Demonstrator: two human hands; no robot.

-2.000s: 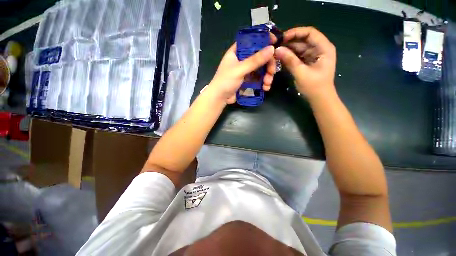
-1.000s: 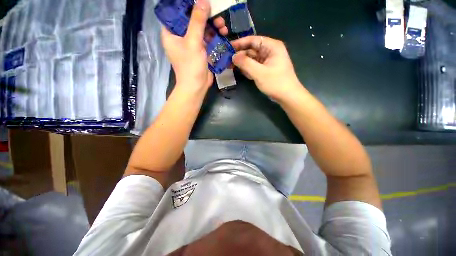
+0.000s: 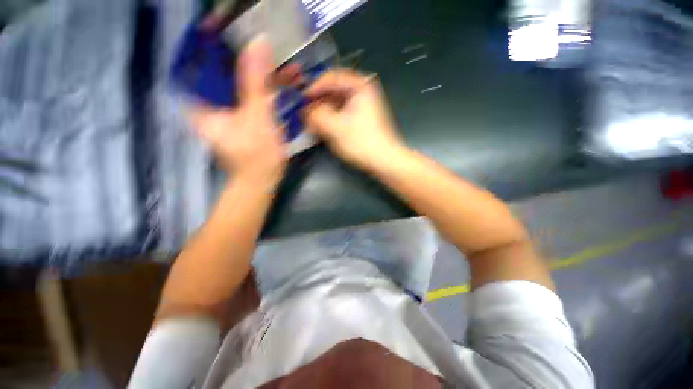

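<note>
The frame is strongly blurred. My left hand holds a blue housing, which is tilted, with its lower part showing between my two hands. My right hand is at the lower right end of the housing, thumb and fingers drawn together; whether they grip it or a small part cannot be told. A pale, blurred piece lies beyond the housing at the top edge. Another pale bit shows below the housing, between the hands.
The left tray stack with whitish liner fills the left side. Pale board assemblies lie at the upper right, beside the clear right trays. The dark green mat lies between. A brown box is at lower left.
The view has shifted and blurred. In the picture, both hands and the housing have moved left, the right hand staying at its lower end. The right-side boards and trays also appear further left.
</note>
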